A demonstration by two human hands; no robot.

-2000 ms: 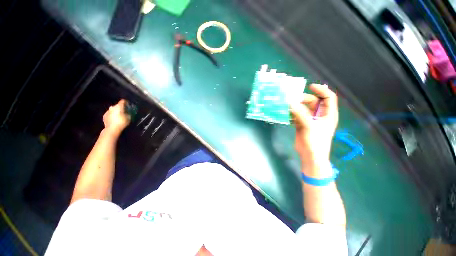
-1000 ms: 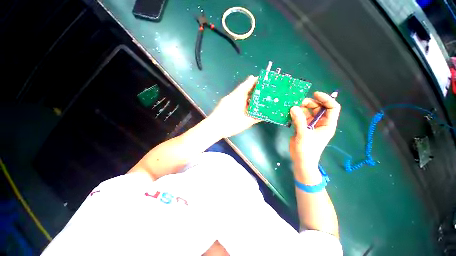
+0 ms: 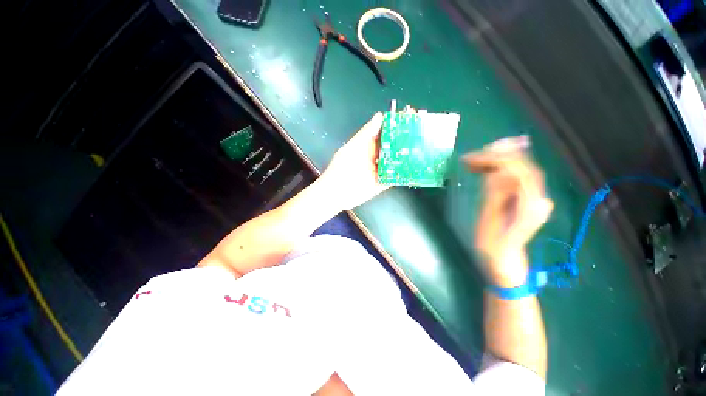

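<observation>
A green circuit board [image 3: 410,151] is held over the green bench mat, its dotted face up and glare on its right part. My left hand [image 3: 358,166] grips the board by its left edge, with the fingers hidden under it. My right hand [image 3: 512,193] is blurred, to the right of the board and apart from it. It holds a thin pen [image 3: 507,145], also blurred. A blue band is on the right wrist, with a coiled blue cord.
Open side cutters [image 3: 331,54] and a tape roll [image 3: 383,34] lie beyond the board, with a phone [image 3: 242,9] at the top edge. Below the bench edge a black tray [image 3: 166,178] holds a small green board [image 3: 238,144] and rows of pale parts. A dark conveyor [image 3: 569,85] runs at right.
My left hand went from the tray to the board's left edge. My right hand has let go of the board and moved right with the pen. A small green board now shows in the tray.
</observation>
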